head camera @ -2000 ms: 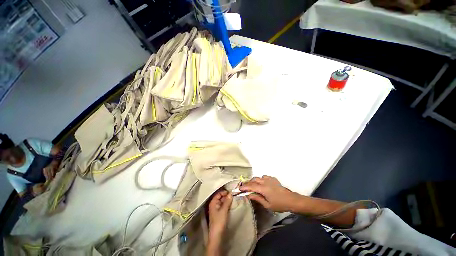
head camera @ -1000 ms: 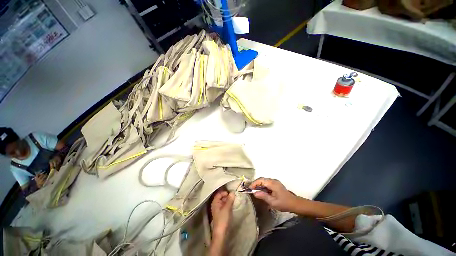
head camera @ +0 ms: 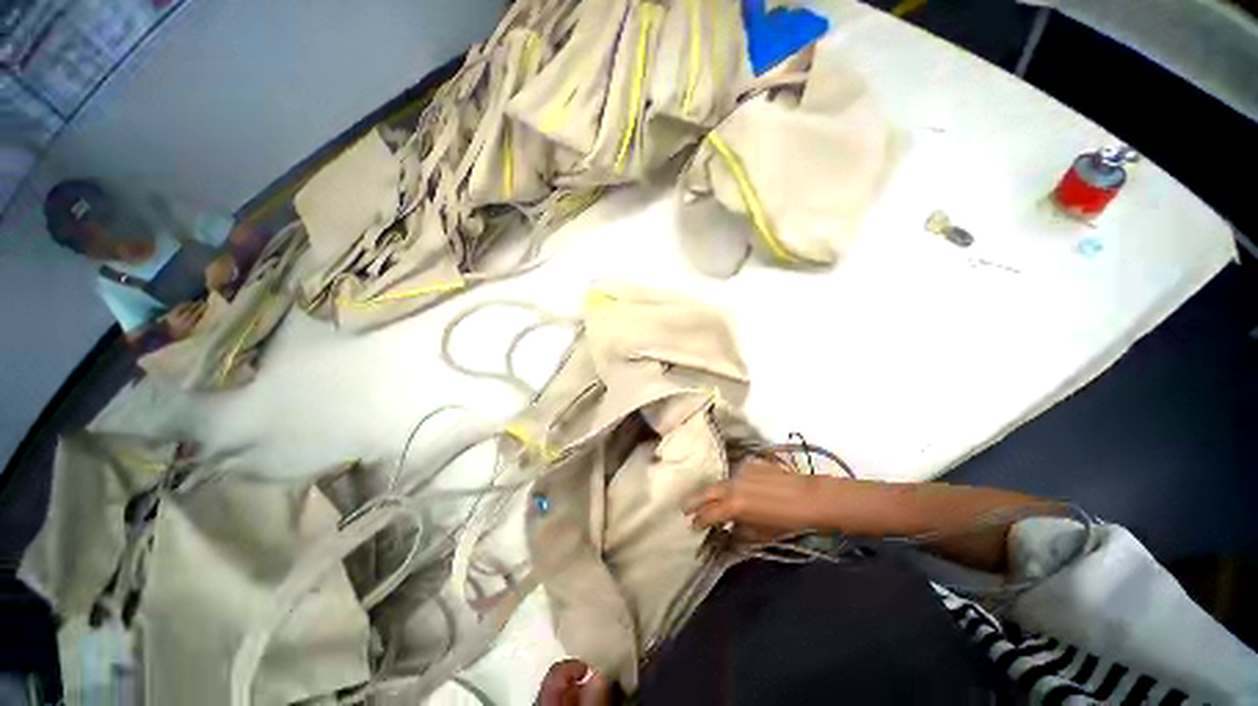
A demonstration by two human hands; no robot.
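A beige bag body [head camera: 662, 483] lies at the near edge of the table against my lap, its mouth open and a brownish inside showing. A yellow strip [head camera: 530, 441] shows on its left part, with a small blue spot below. My right hand [head camera: 752, 502] is at the bag's right edge, its fingertips closed on the fabric. A thin dark loop sticks up behind this hand; I cannot tell if it is a tool. My left hand [head camera: 573, 684] is low at the bag's bottom, mostly cut off by the picture's edge.
Beige bags with yellow strips [head camera: 607, 97] are heaped at the back. More beige bags [head camera: 207, 579] lie at the near left. A red pot [head camera: 1090, 185] and a small metal piece [head camera: 952, 230] are at the right on the white table [head camera: 911, 359]. A person [head camera: 152, 262] works at the left.
The view has tilted down and left. My left hand has left the bag's mouth and moved down to its bottom. My right hand has moved from the mouth to the bag's right edge.
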